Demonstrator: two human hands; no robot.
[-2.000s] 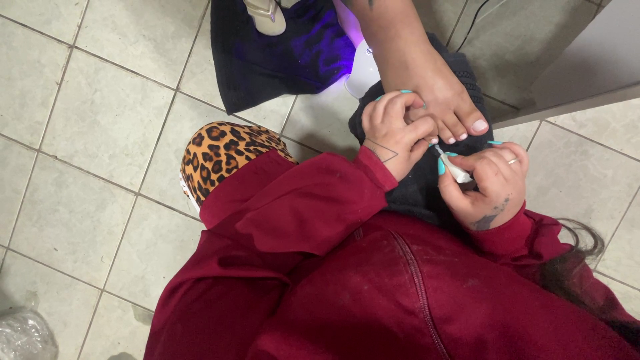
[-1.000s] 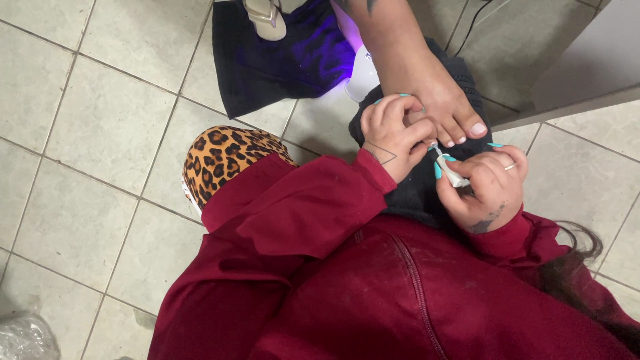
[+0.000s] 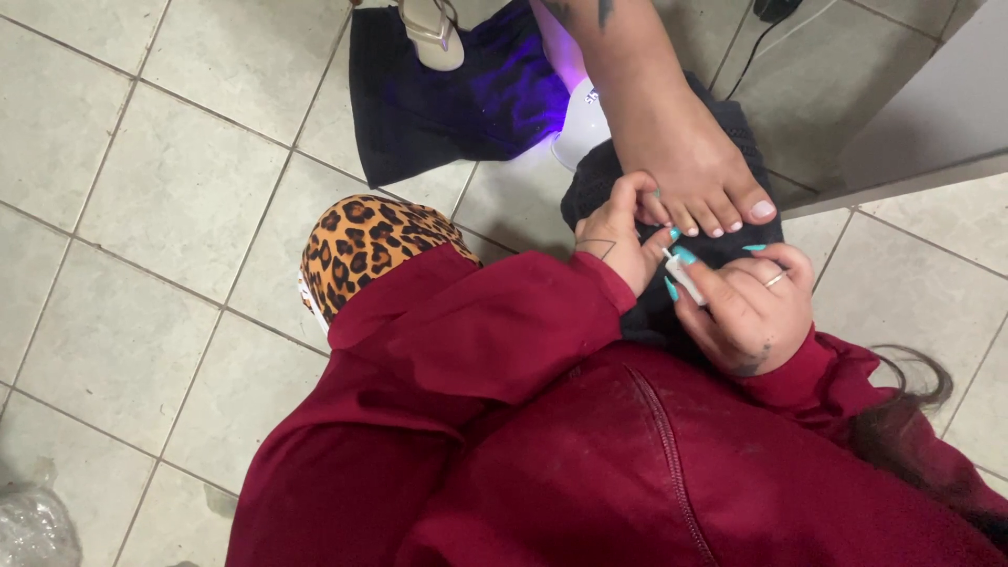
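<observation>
Another person's bare foot (image 3: 677, 142) rests on a dark towel (image 3: 744, 130), its toenails coloured pale pink or white. My left hand (image 3: 626, 228) is at the foot's outer edge, with bent fingers on the smallest toe, which they partly hide. Between the thumb and fingers of my right hand (image 3: 744, 303) is a white nail polish brush (image 3: 685, 277) by its cap, the thin tip pointing up and left near my left thumb. The tip is too small to tell whether it touches anything.
A white nail lamp (image 3: 584, 126) glows purple beside the foot. A dark cloth (image 3: 425, 102) with a light flip-flop (image 3: 437, 43) lies on the tiled floor. Farther right are a black cable (image 3: 744, 71) and a pale panel (image 3: 929, 110). A clear plastic bag (image 3: 35, 528) is at lower left.
My left hand's fingers have shifted to the smallest toe, and the thumb has opened away from them. The brush tip has moved slightly away from the toes.
</observation>
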